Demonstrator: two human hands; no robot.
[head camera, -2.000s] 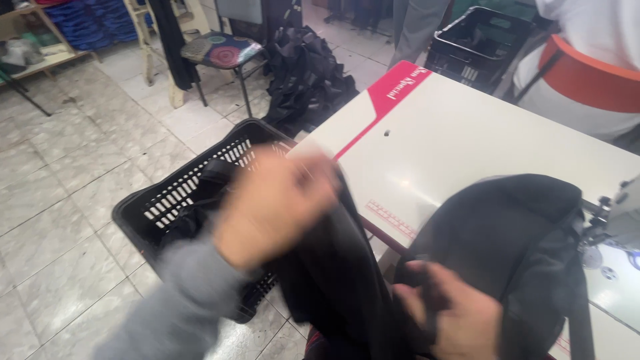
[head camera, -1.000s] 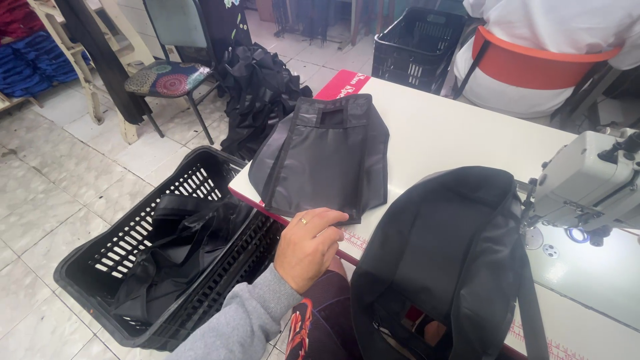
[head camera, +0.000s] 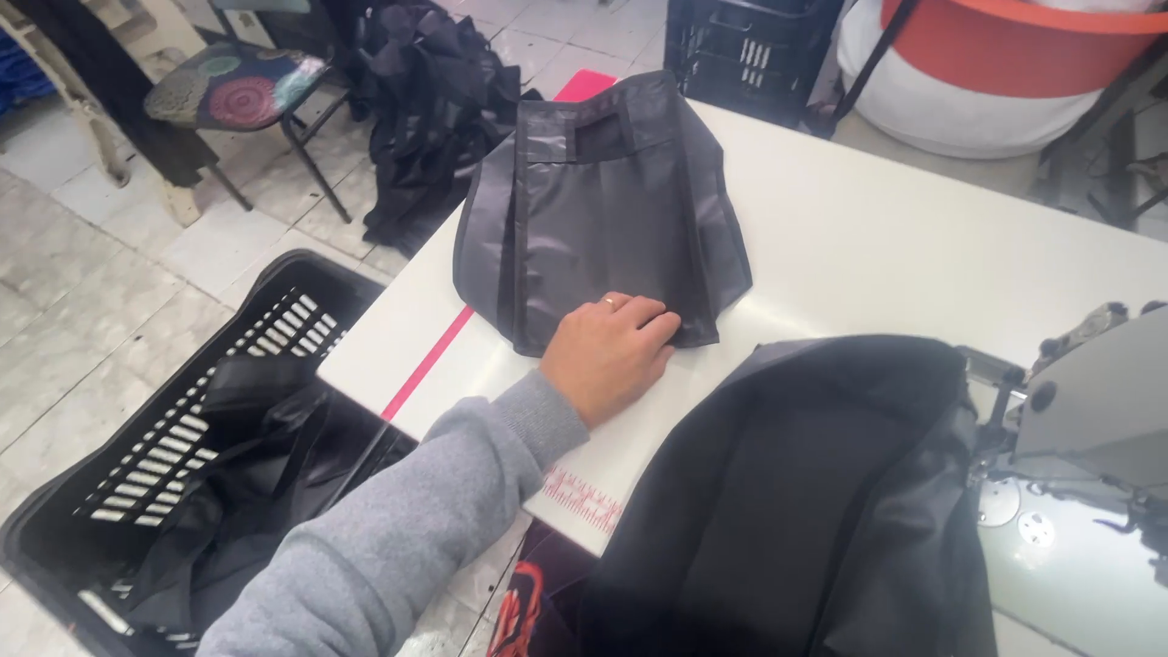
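My left hand (head camera: 616, 351) rests on the lower edge of a flat black fabric panel (head camera: 598, 219) with bound edges and a rectangular opening near its top. The panel lies on the white sewing table (head camera: 812, 219). Whether the fingers pinch its edge cannot be told. To the right, a larger rounded black fabric piece (head camera: 794, 493) reaches from the table's front up to the head of a sewing machine (head camera: 1095, 411). My right hand is not visible.
A black plastic crate (head camera: 119, 447) holding black fabric stands on the floor at the left. Behind it are a chair with a patterned seat (head camera: 242, 87) and a black fabric heap (head camera: 433, 109). Another crate (head camera: 748, 59) and a seated person's orange chair back (head camera: 1031, 46) are beyond the table.
The panel, blurred near my hands two seconds ago, now lies flat and farther onto the table than one second ago. My right hand, visible two seconds ago, is out of sight.
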